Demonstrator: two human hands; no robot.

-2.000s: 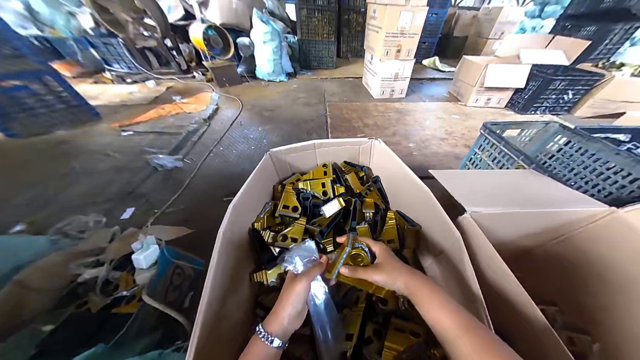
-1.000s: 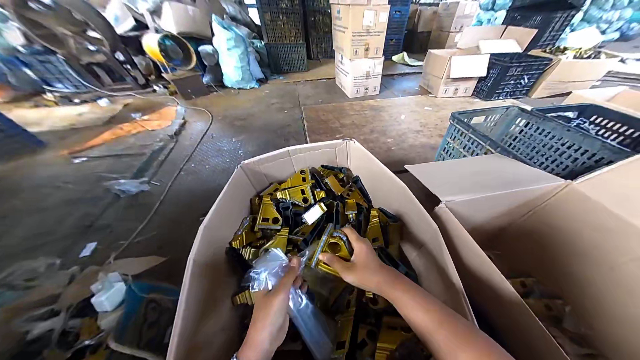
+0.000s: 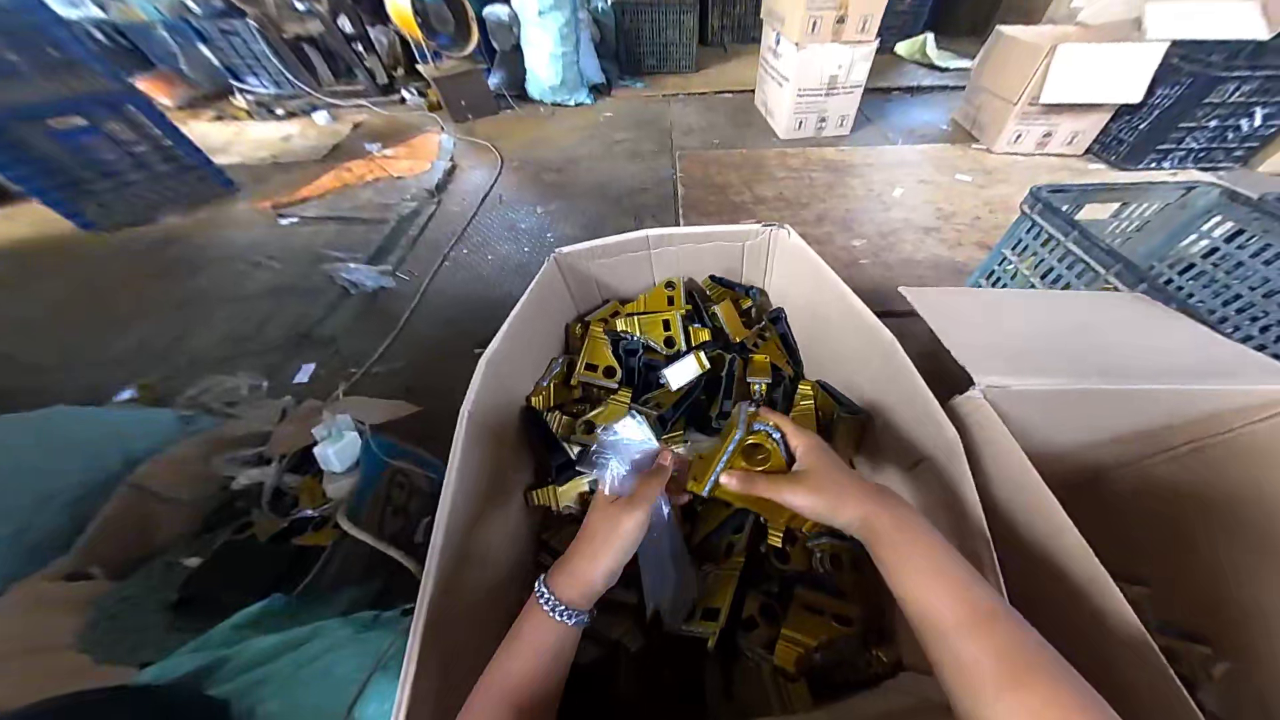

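My right hand (image 3: pixel 815 475) grips a gold-coloured metal bracket (image 3: pixel 742 452) with a round hole and a grey-edged strip, held above the pile. Close on its left, my left hand (image 3: pixel 630 515) pinches a clear plastic bag (image 3: pixel 665 565), whose crumpled upper part shines above the fingers and whose length hangs down. Both hands are inside a tall cardboard box (image 3: pixel 860 320) full of loose gold and black brackets (image 3: pixel 655 330). A small white block (image 3: pixel 685 371) lies on these parts. The left fingertips are partly hidden behind the bag and bracket.
Another open cardboard box (image 3: pixel 1140 450) stands against the right side, with a grey-green plastic crate (image 3: pixel 1090 240) behind it. At left are a blue crate (image 3: pixel 120 160), teal sacking (image 3: pixel 290 650) and scraps. A hose (image 3: pixel 455 245) runs over the floor. Farther back stand stacked cartons (image 3: pixel 815 80).
The bracket in my right hand now shows its face with the round hole more fully. My left hand still holds the plastic bag. The view has shifted.
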